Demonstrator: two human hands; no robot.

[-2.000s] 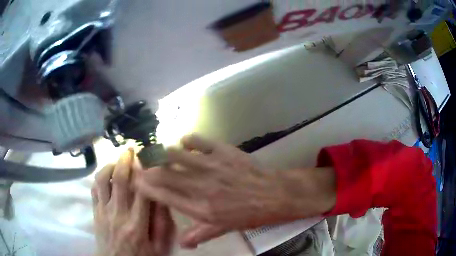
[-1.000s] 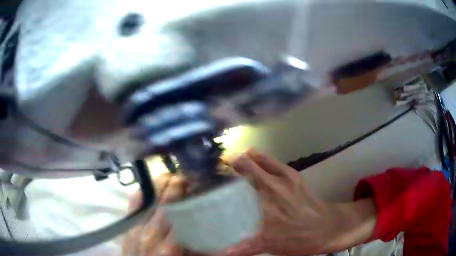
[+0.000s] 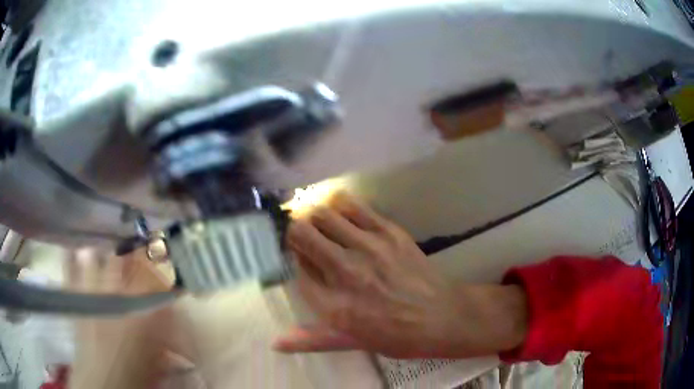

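The off-white sewing machine head (image 3: 380,91) fills the upper picture, with the ribbed pale tension knob (image 3: 228,251) in front of the needle area, which it mostly hides. Beige cloth (image 3: 236,342) lies below the knob, between the hands. My right hand (image 3: 365,281) lies on the cloth beside the lamp glow, fingers bent and thumb stretched left; whether it grips the cloth cannot be told. My left hand (image 3: 122,304) is blurred at the lower left, partly behind the knob and a grey curved bar; its fingertips are unclear.
Narrow beige pieces (image 3: 597,152) are stacked at the right back. Dark and red scissors handles (image 3: 660,213) are at the right table edge. A dark slit (image 3: 502,220) crosses the machine table. A printed scale (image 3: 434,368) runs along the front edge, with crumpled cloth below it.
My left hand has moved left, away from my right hand, baring cloth between them. My right hand has shifted slightly in the picture. The camera view has moved, first nearer the machine head.
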